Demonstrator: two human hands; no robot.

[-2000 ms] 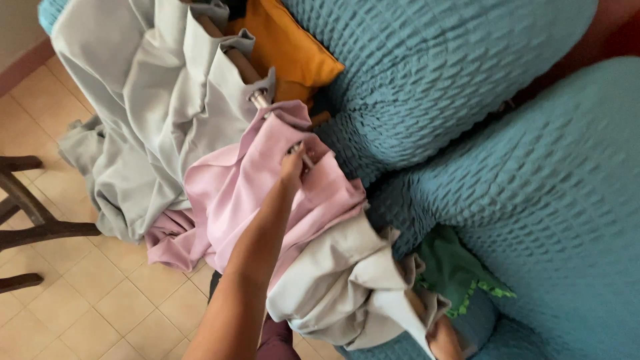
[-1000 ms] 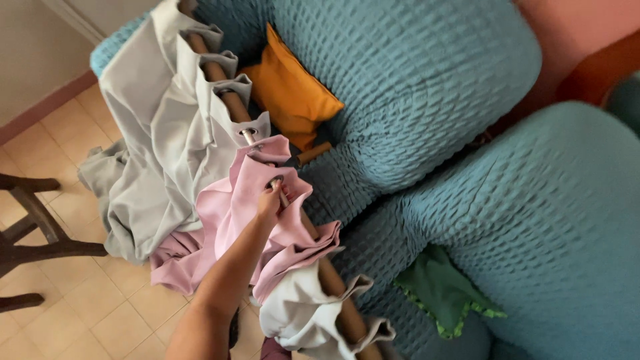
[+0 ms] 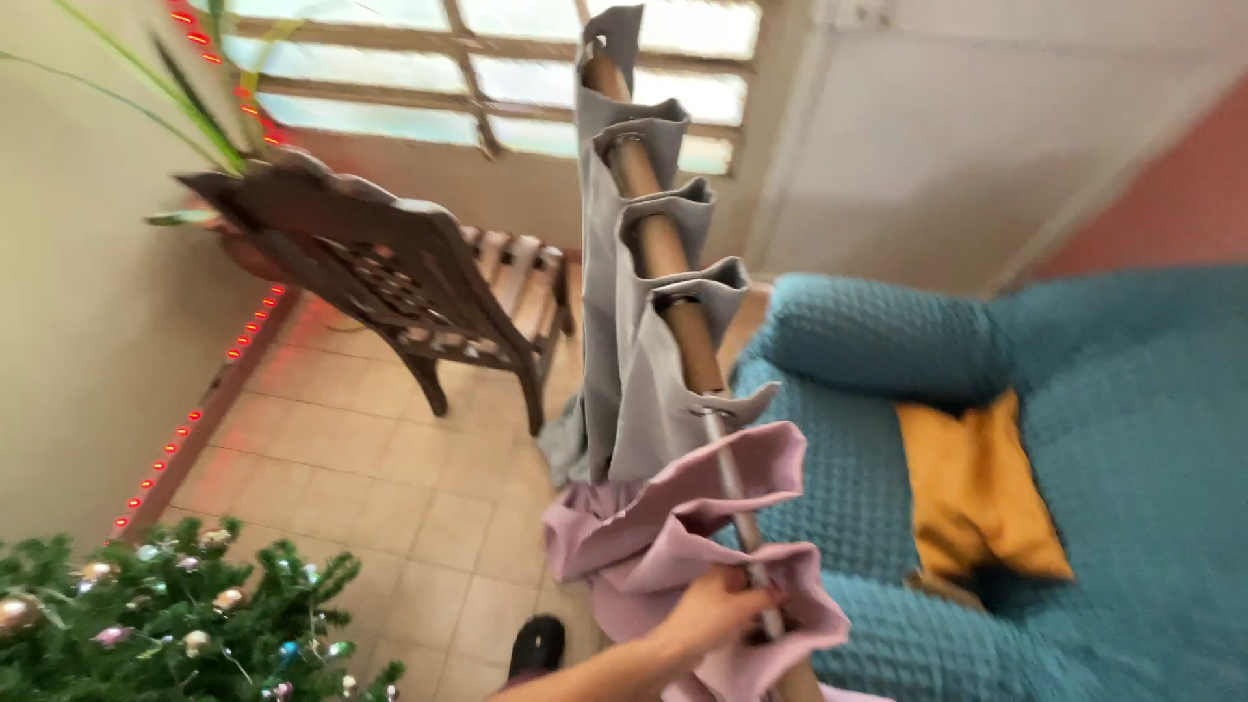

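My left hand (image 3: 721, 609) is closed around the thin metal section of a curtain rod (image 3: 726, 468), within the folds of a pink grommet curtain (image 3: 673, 546). Beyond the pink cloth, a grey grommet curtain (image 3: 624, 390) hangs in pleats on the thicker brown part of the rod, which slants up and away toward the window. The grey cloth's lower end trails near the tiled floor. The brown rod shows again below my hand, at the bottom edge. My right hand is out of view.
A blue-covered sofa (image 3: 877, 341) with an orange cushion (image 3: 980, 487) stands at right. A dark wooden chair (image 3: 390, 263) is left of the rod, near a barred window (image 3: 487, 78). A decorated Christmas tree (image 3: 175, 624) fills the lower left; red lights (image 3: 185, 429) run along the wall base.
The rod with its curtains has been lifted away from the sofa and now points up toward the window. My left hand keeps its hold at the pink curtain. The view has swung up and left.
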